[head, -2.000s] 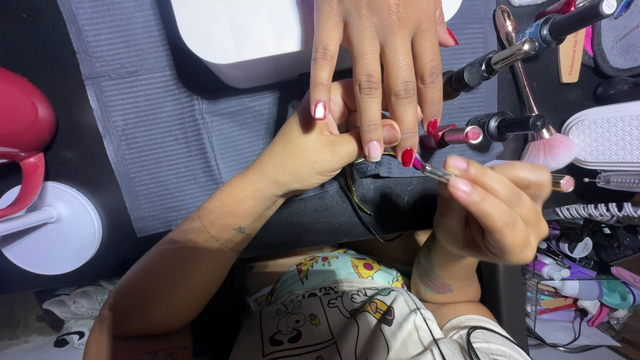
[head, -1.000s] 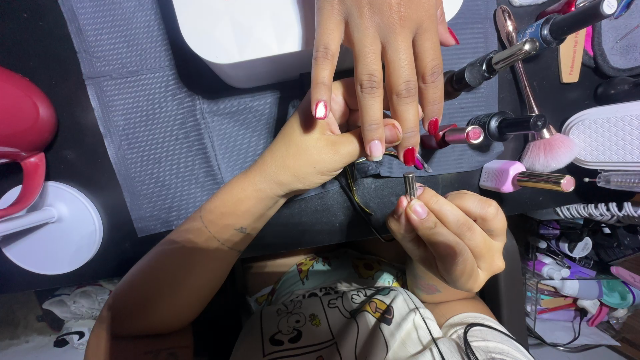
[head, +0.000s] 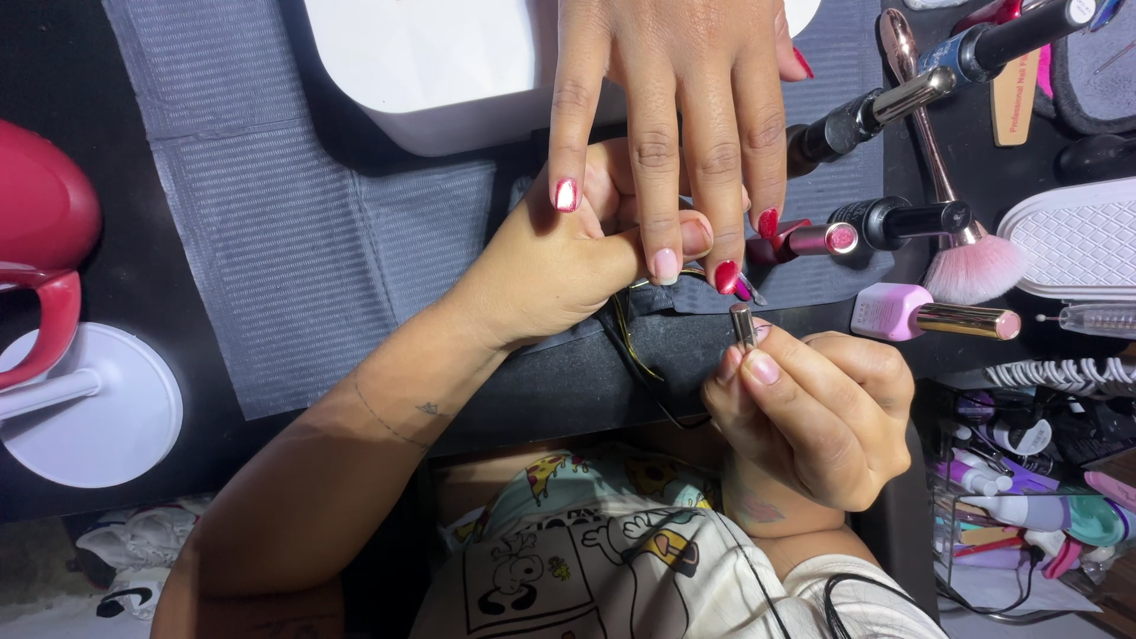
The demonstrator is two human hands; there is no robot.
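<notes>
Another person's hand (head: 683, 115) reaches down from the top, fingers spread, some nails red and one pale pink with a white tip. My left hand (head: 568, 248) is under those fingers and holds them, my thumb against the pale-nailed finger. Between the fingertips of my right hand (head: 816, 408) is a small metallic cylinder (head: 744, 327), upright just below the red nail and apart from it. Right of the fingers lie a red polish bottle (head: 803, 241) and a black polish bottle (head: 896, 222). A thin tool with a purple part (head: 745, 288) shows behind the red nail.
A white device (head: 435, 62) stands on a grey textured towel (head: 266, 231). At left are a red mug (head: 40, 213) and a white round stand (head: 115, 426). Rightward lie a pink bottle (head: 887, 311), a pink-bristled brush (head: 976, 264), a nail file (head: 1014, 98) and a crowded basket (head: 1021, 532).
My right hand has drawn down from the other person's red nail, and the small cylinder has turned upright. My left hand has kept its hold.
</notes>
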